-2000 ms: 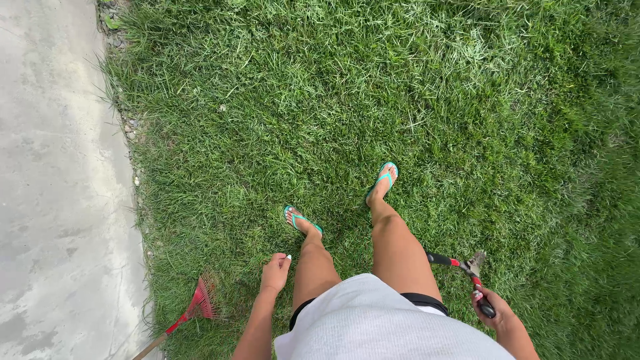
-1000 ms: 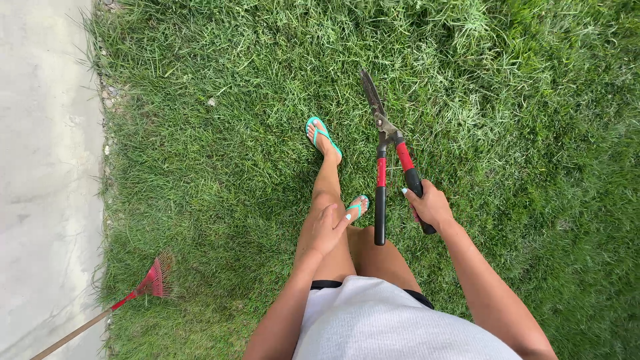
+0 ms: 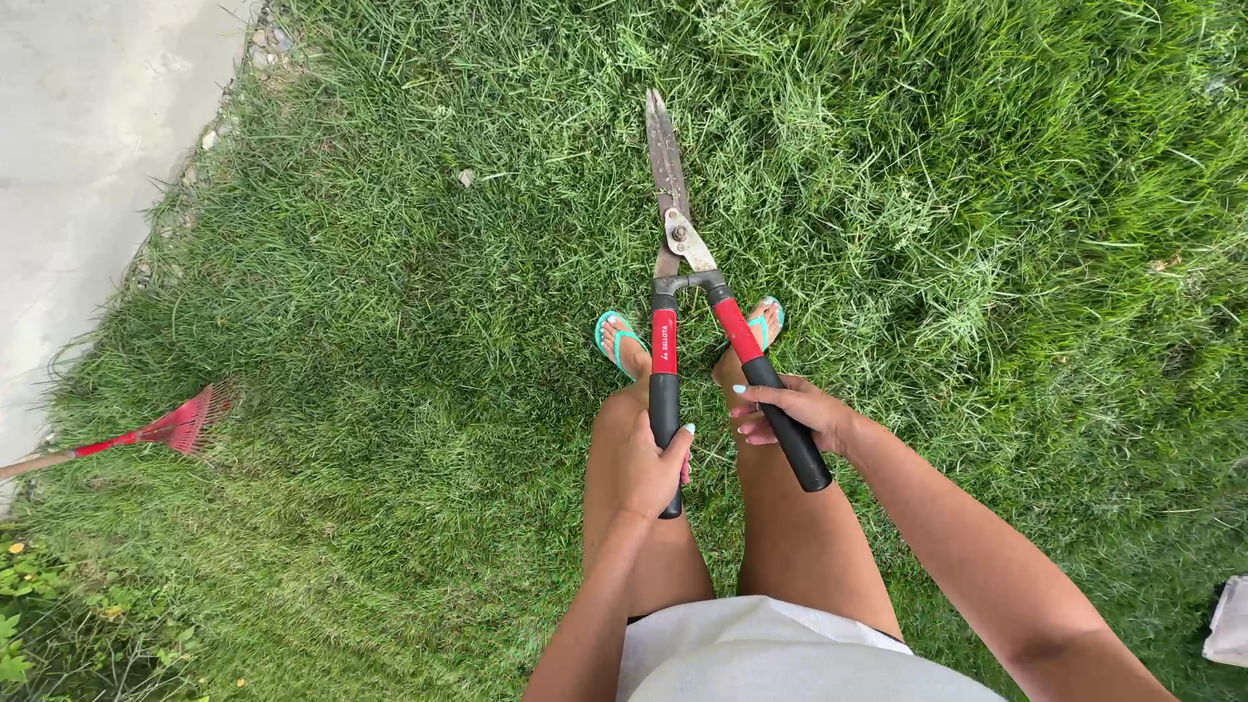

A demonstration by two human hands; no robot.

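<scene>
Bellota hedge shears [image 3: 680,234] with red and black handles point away from me over the grass, their blades nearly together and the handles spread apart. My left hand [image 3: 655,468] is wrapped around the black grip of the left handle. On the right handle, my right hand [image 3: 795,414] holds the black grip, thumb on top and fingers underneath. Both hands are above my legs, and the blade tips lie well beyond my turquoise flip-flops [image 3: 619,343].
A red leaf rake [image 3: 185,424] with a wooden handle lies at the left. Concrete paving [image 3: 88,146] edged with small stones borders the lawn [image 3: 439,292]. A leafy plant [image 3: 24,575] grows at the lower left, and a pale object [image 3: 1230,622] sits at the right edge.
My left hand, off the shears in both earlier frames, has taken hold of their left handle. The shears came up in front of me in my right hand, and their blades have closed somewhat.
</scene>
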